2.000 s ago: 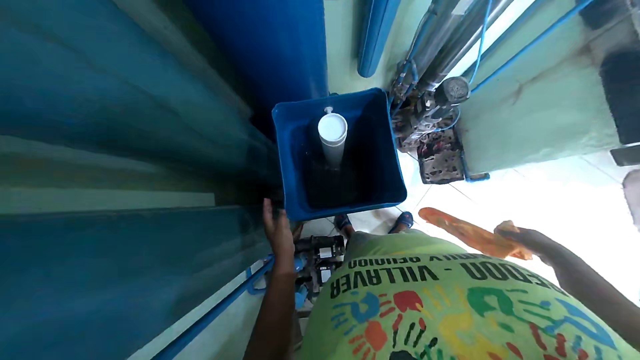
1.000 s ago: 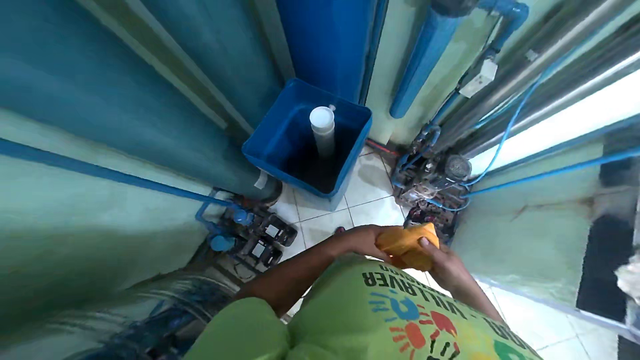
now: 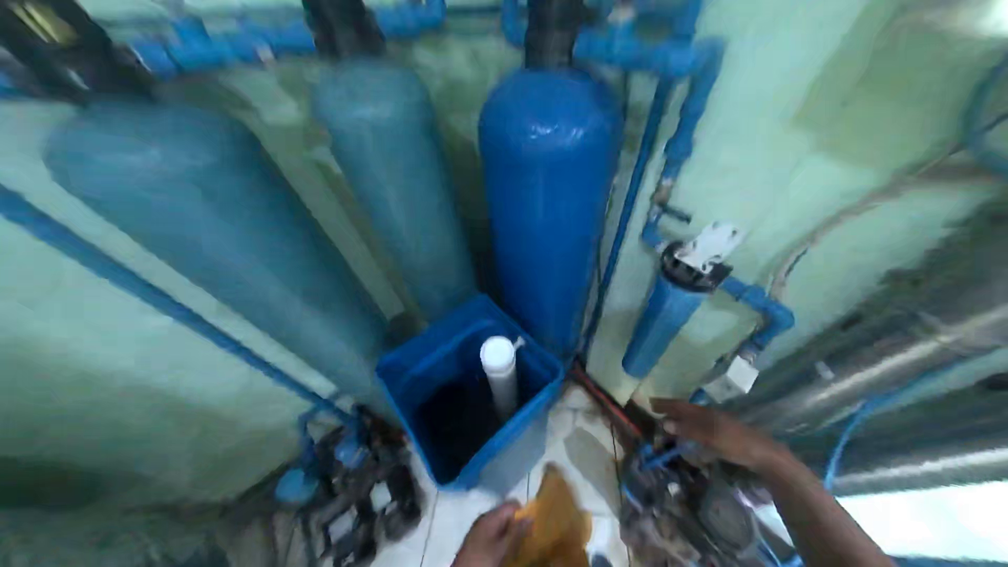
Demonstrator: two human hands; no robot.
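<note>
My left hand [image 3: 494, 535] grips an orange cloth [image 3: 554, 524] at the bottom centre, in front of a blue plastic tank [image 3: 504, 461]. A white capped pipe [image 3: 501, 374] stands upright inside that open tank. Stretched out on the right, my right hand [image 3: 697, 425] is near the lower end of a blue filter housing [image 3: 665, 327], above a pump [image 3: 709, 512]. Blur hides whether its fingers touch anything; something thin and pale shows at the fingertips.
Behind the tank stand a bright blue pressure vessel [image 3: 551, 205] and two teal ones [image 3: 386, 173] [image 3: 205, 220]. Blue pipes [image 3: 157, 299] run along the walls. Another pump assembly [image 3: 370, 496] sits low on the left, and steel cylinders [image 3: 906, 346] lie at the right.
My right hand has left the orange cloth, which both hands held a second ago, and has moved out to the right. The left hand keeps the cloth. The view has tilted up.
</note>
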